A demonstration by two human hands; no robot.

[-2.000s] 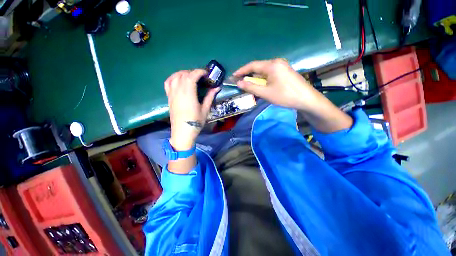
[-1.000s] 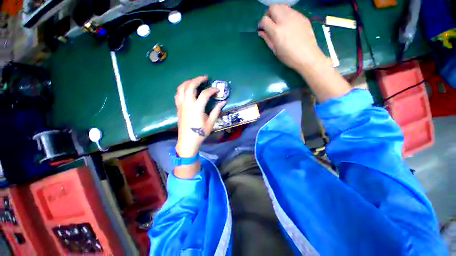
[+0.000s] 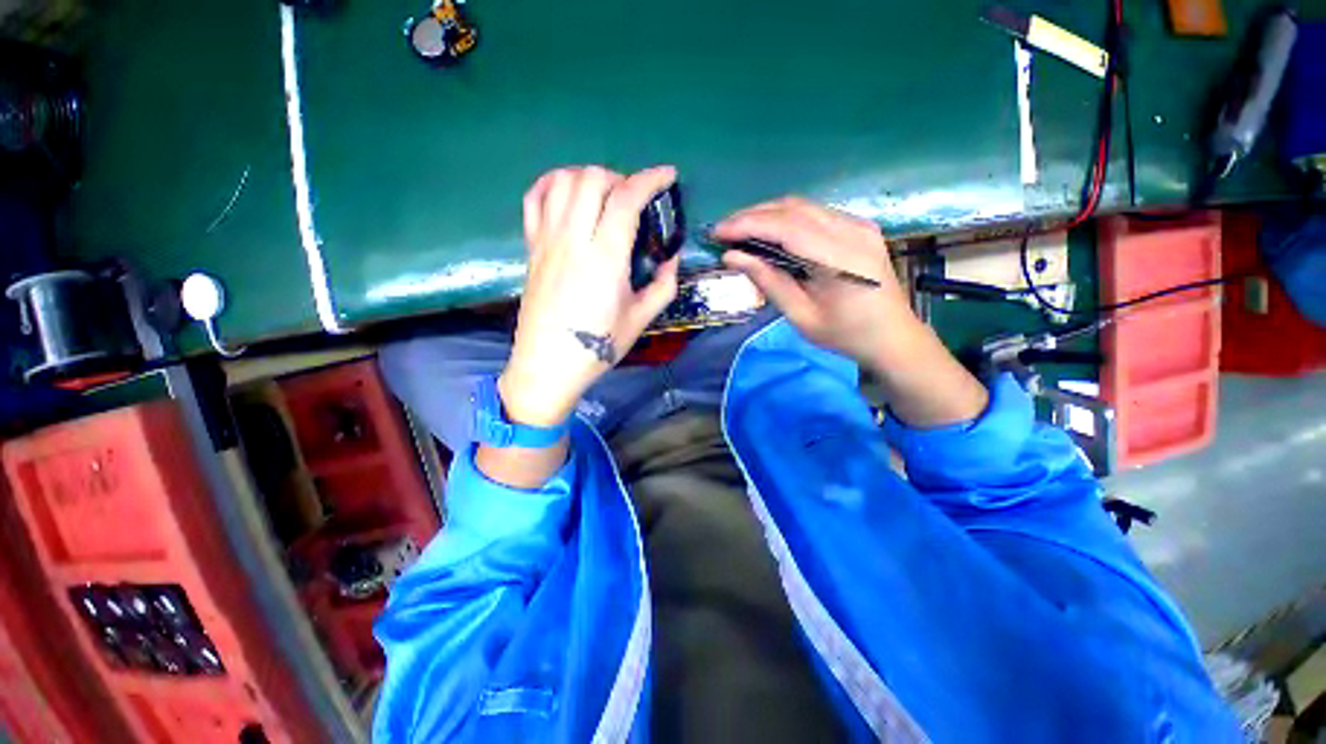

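My left hand grips a black rounded device housing between thumb and fingers, tilted on edge above the mat's front edge. My right hand holds dark slim tweezers, their tips pointing left toward the housing with a small gap between. A pale parts strip with small metallic contents lies at the bench edge, partly hidden by my hands. A circuit board assembly with a round silver part and yellow bits lies on the green mat at the back left.
A yellow-handled tool and a white strip lie at the right, beside red and black wires. A solder spool and a white disc are at the left. Red trays flank the bench; the left one holds black parts.
My right hand has come back from the back of the mat and now holds tweezers. The yellow-handled tool it held earlier lies at the back right. My left hand has tilted the housing.
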